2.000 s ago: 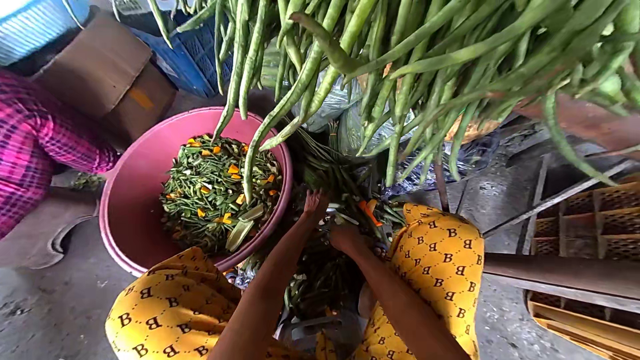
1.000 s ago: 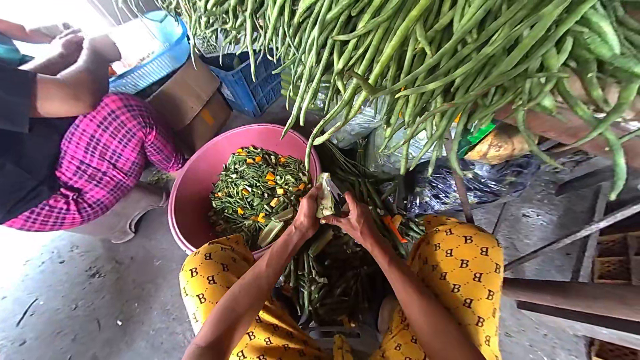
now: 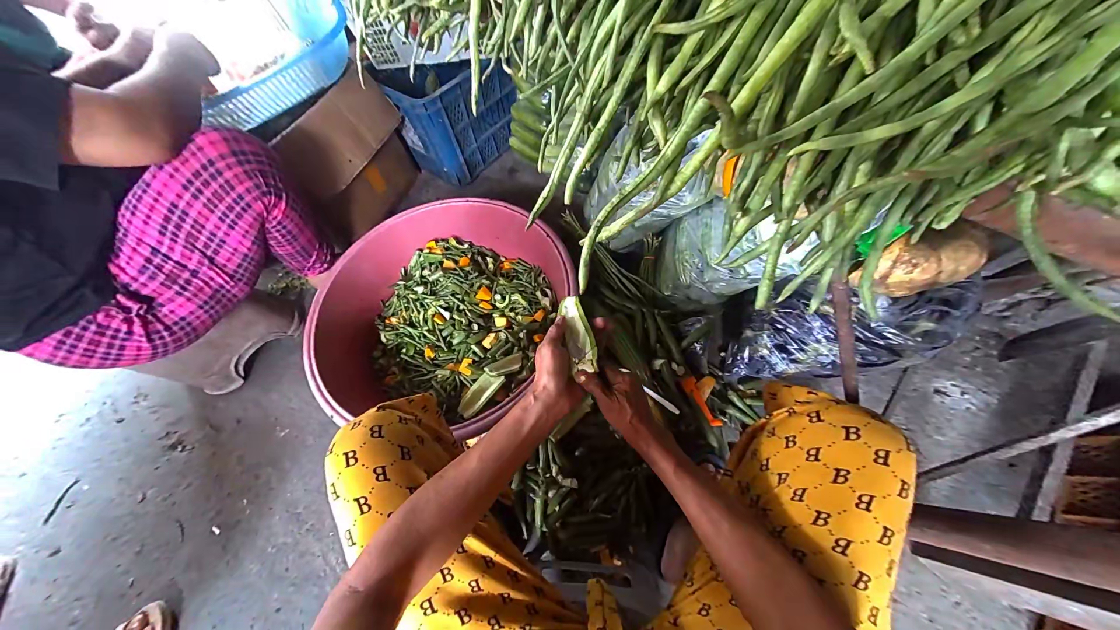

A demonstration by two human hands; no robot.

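Between my hands is a pale green split piece of vegetable (image 3: 578, 337). My left hand (image 3: 555, 366) holds it from the left. My right hand (image 3: 619, 395) touches its lower end, and a thin white object (image 3: 661, 400), perhaps a knife, sticks out on the right of that hand. Just left of my hands stands a pink plastic tub (image 3: 328, 328) with cut green beans (image 3: 437, 306), orange chunks and a few larger pale green pieces in it. Whole greens (image 3: 647, 324) lie beyond my hands, and more green vegetables (image 3: 547, 490) are between my knees in shade.
Long green beans (image 3: 787, 114) hang over a raised surface ahead. Plastic bags of vegetables (image 3: 700, 254) lie beneath them. Behind the tub are a cardboard box (image 3: 350, 140) and a blue crate (image 3: 464, 114). A person (image 3: 192, 236) sits at left beside a light blue basket (image 3: 289, 87). Metal bars stand at right.
My hands have come up from the greens between my knees, and the pale green piece shows between them. The view has swung left, bringing in more of the seated person.
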